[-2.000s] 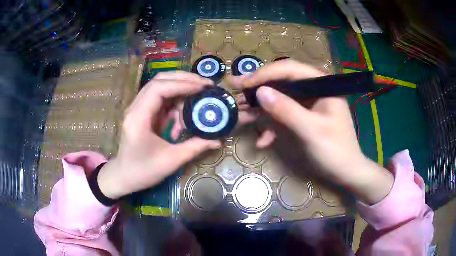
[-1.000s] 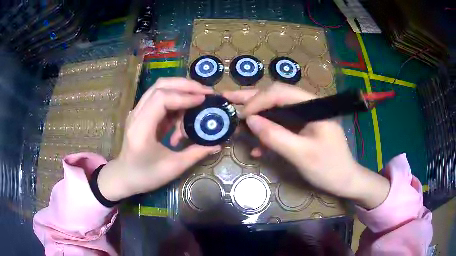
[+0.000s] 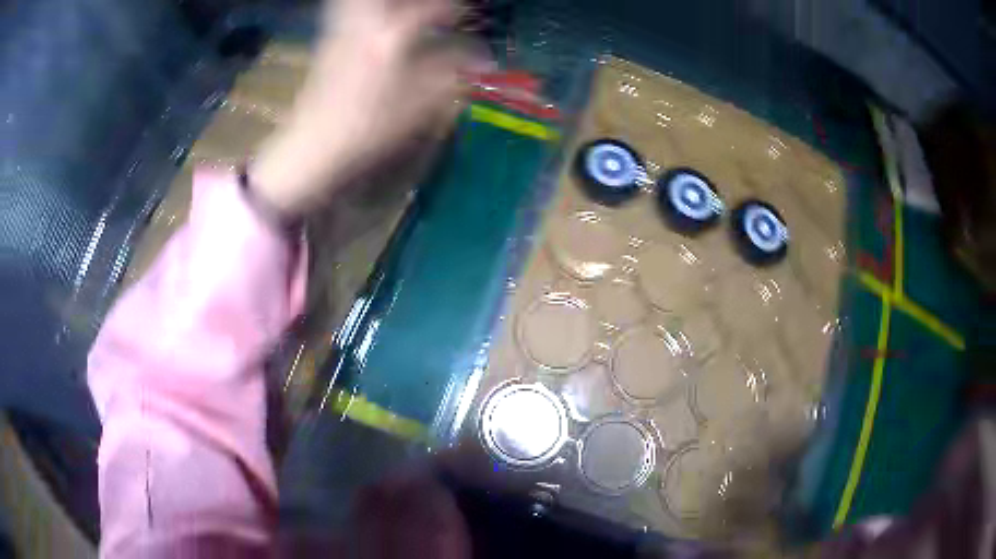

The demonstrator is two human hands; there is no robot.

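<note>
Three loudspeaker drivers, black with pale rings, sit face up in one row of the round-pocket blister tray (image 3: 699, 317): a left one (image 3: 612, 166), a middle one (image 3: 690, 199) and a right one (image 3: 761, 229). Round wells nearer me show brown, one with bright glare. My left hand (image 3: 382, 82) is strongly blurred and cut off by the top edge, above the left tray; whether it holds anything cannot be told. My right hand is out of the picture. The test probe is not visible.
The slotted tray (image 3: 175, 207) lies at the left, partly behind my left arm. Green mat (image 3: 426, 295) with yellow tape (image 3: 377, 415) shows between the trays. Red strips (image 3: 513, 93) lie at the top. Yellow tape (image 3: 874, 404) crosses the mat at the right.
The view has swung and tilted, so the trays appear slanted. My left hand has moved up and away from the round-pocket tray. My right hand, the probe and the held driver have left clear view.
</note>
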